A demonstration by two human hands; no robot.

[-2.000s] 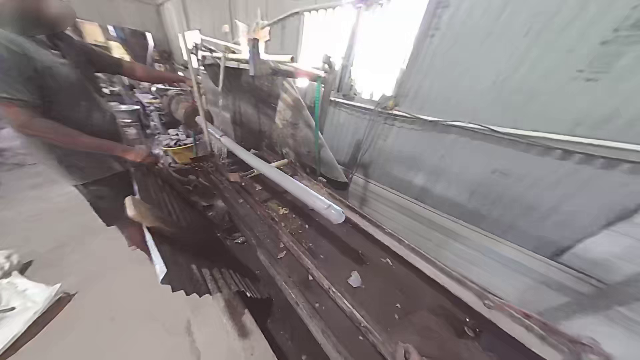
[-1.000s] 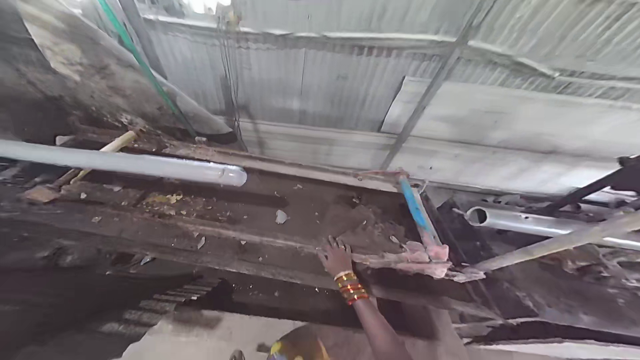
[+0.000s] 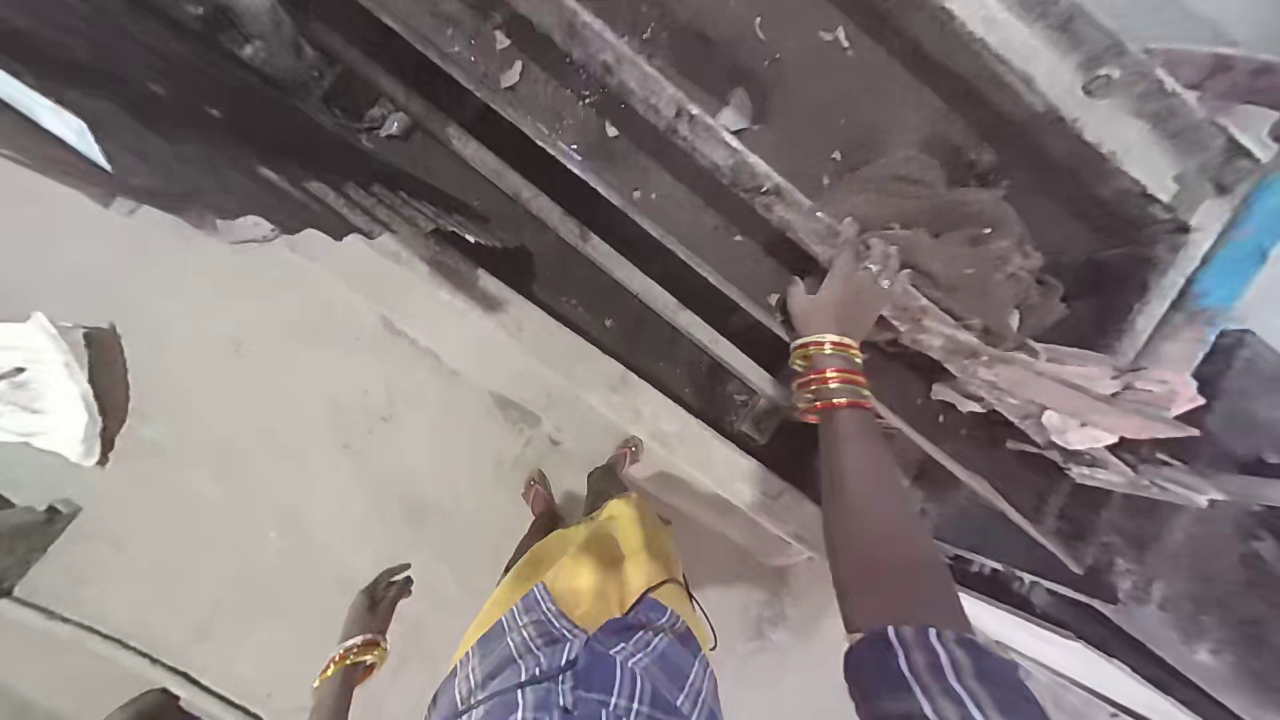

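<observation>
My right hand (image 3: pixel 848 290), with red and gold bangles at its wrist, rests on a long rail (image 3: pixel 700 130) of the dark metal frame, fingers spread at the edge of a brown crumpled heap (image 3: pixel 940 240). Whether its fingers hold anything cannot be told. Pale pinkish flaky layers (image 3: pixel 1080 400) lie just right of the hand. My left hand (image 3: pixel 380 598), also with bangles, hangs over the floor at the lower left, fingers loosely curled and nothing seen in it.
A bar with blue paint (image 3: pixel 1240 250) stands at the right edge. Ragged corrugated sheet (image 3: pixel 350 205) juts from the frame's near side at the upper left. A white sack or cloth (image 3: pixel 45 390) lies on the concrete floor (image 3: pixel 300 400) at far left. My feet are beside the frame.
The view has swung down and closer to the frame. My right hand is still at the rail beside the brown heap. My left hand has come into view.
</observation>
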